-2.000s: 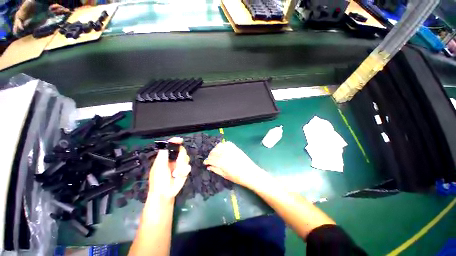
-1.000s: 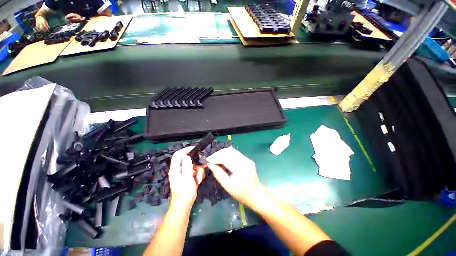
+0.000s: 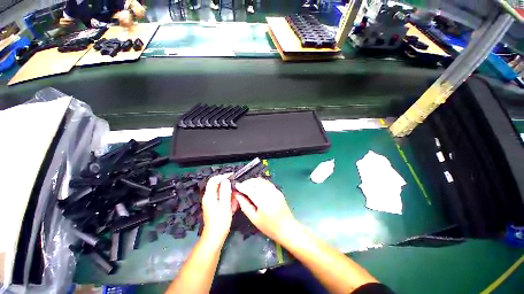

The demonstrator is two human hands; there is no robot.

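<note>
My left hand (image 3: 219, 202) holds a black plastic housing (image 3: 247, 168) above the pile of small black pads (image 3: 182, 208). The housing points up and to the right. My right hand (image 3: 259, 202) is pressed against the lower end of the housing, its fingertips meeting those of my left hand. Whether a pad is between the fingers is hidden. A heap of loose black housings (image 3: 122, 184) lies at the left. A black tray (image 3: 273, 135) behind the pile bears a slanted row of several housings (image 3: 213, 115) at its left end.
A small white bottle (image 3: 323, 171) and white sheets (image 3: 380, 182) lie on the green bench at the right. A lined box with a white panel (image 3: 30, 152) is at left. A yellow-wrapped post (image 3: 422, 108) and black stacked trays (image 3: 464, 166) stand at right. A person's hand shows beyond the belt (image 3: 257, 80).
My right hand has come from the pad pile to the housing in my left hand. The housing has turned from pointing at me to slanting up right. The view has shifted slightly.
</note>
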